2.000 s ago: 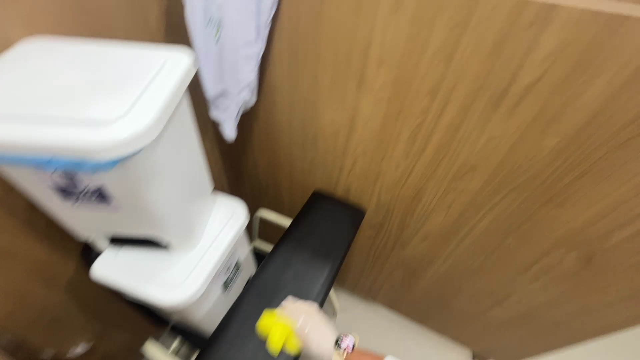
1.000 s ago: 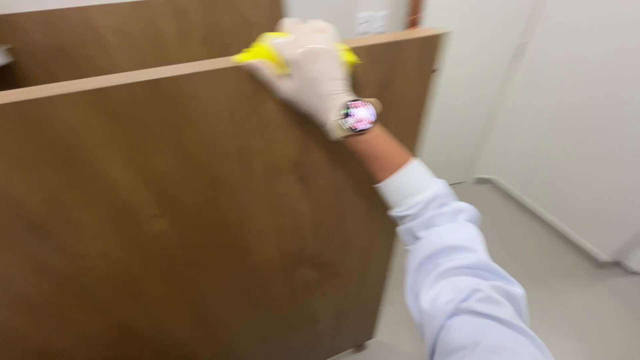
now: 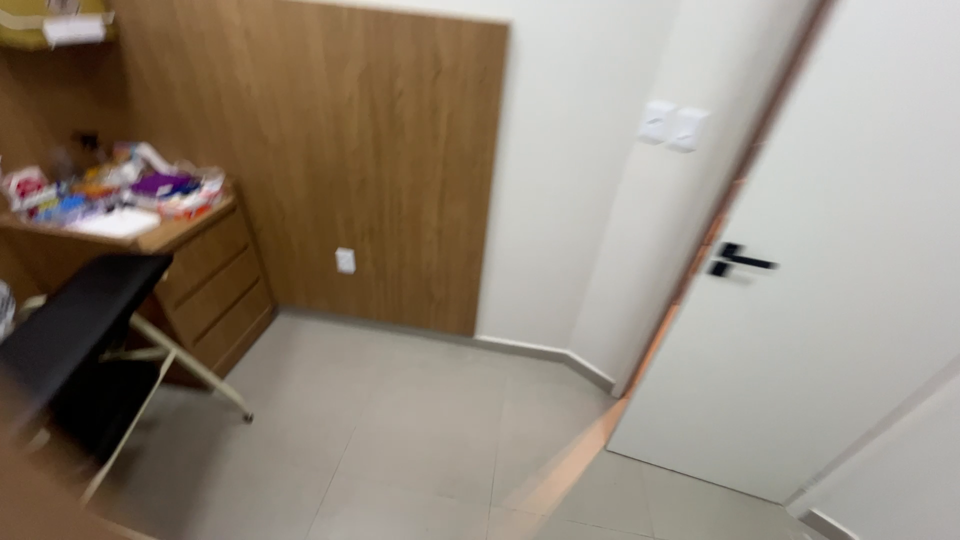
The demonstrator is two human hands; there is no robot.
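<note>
Neither my left hand nor my right hand shows in the present head view, so what they hold or touch is hidden. A white door (image 3: 810,225) with a black lever handle (image 3: 742,259) stands slightly ajar at the right, with orange light along its edge and on the floor. At the left, a padded black bench or table (image 3: 75,330) rests on pale metal legs. Behind it is a wooden desk with drawers (image 3: 225,277), its top covered with blurred, colourful items (image 3: 127,187).
A wood panel (image 3: 390,150) with a white outlet plate (image 3: 345,260) covers part of the wall. Two white switch plates (image 3: 673,125) sit beside the door frame. A blurred brown edge (image 3: 37,480) fills the lower left corner. Grey tiles (image 3: 405,420) cover the floor.
The gloved hand with the yellow cloth, seen on the top edge of a wooden partition a second ago, has left the view. The view has swung to the desk and door.
</note>
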